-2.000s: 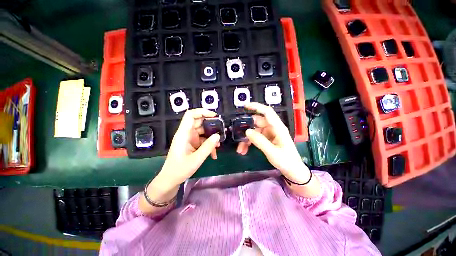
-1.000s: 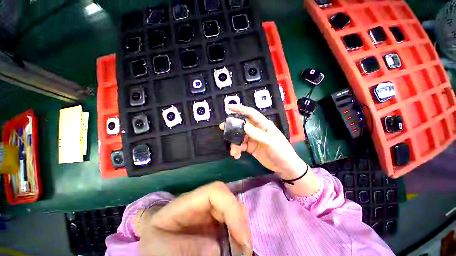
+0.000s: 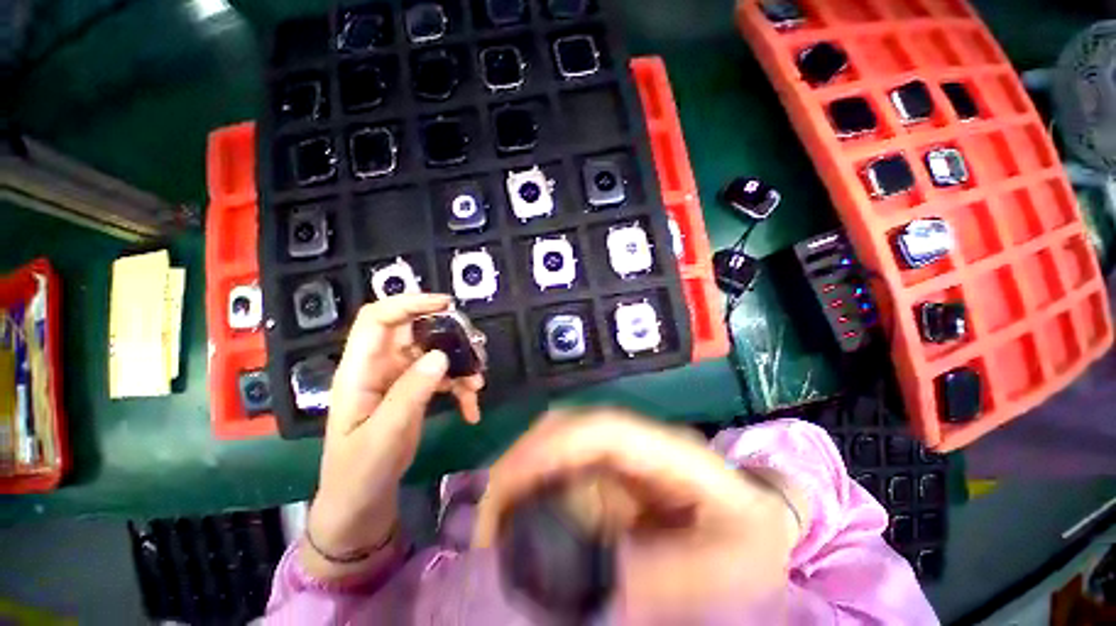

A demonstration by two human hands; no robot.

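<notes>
My left hand [image 3: 386, 379] holds a dark-faced watch head [image 3: 449, 345] by its edges, over the front row of the black foam tray [image 3: 382, 225]. My right hand [image 3: 661, 495] is raised close to the camera, large and blurred, with a dark watch head [image 3: 557, 550] in its fingers. The tray holds black-faced watches in its back rows and sensor-side-up watches in its front rows. A dark-cased watch [image 3: 564, 336] and a pale-cased watch [image 3: 636, 328] lie at the front right. Part of the front row is hidden by my left hand.
A red tray [image 3: 233, 184] shows under the black tray. The red-orange tray [image 3: 1022, 312] with watches is at right, beside a black multi-port block [image 3: 833, 294] and small cabled devices [image 3: 750, 198]. A yellow pad [image 3: 141, 324] and red basket [image 3: 47, 379] are at left.
My left hand has gone from close to the camera down to the tray, its watch now visible. My right hand has come up from the tray towards the camera with its watch, uncovering front-right pockets.
</notes>
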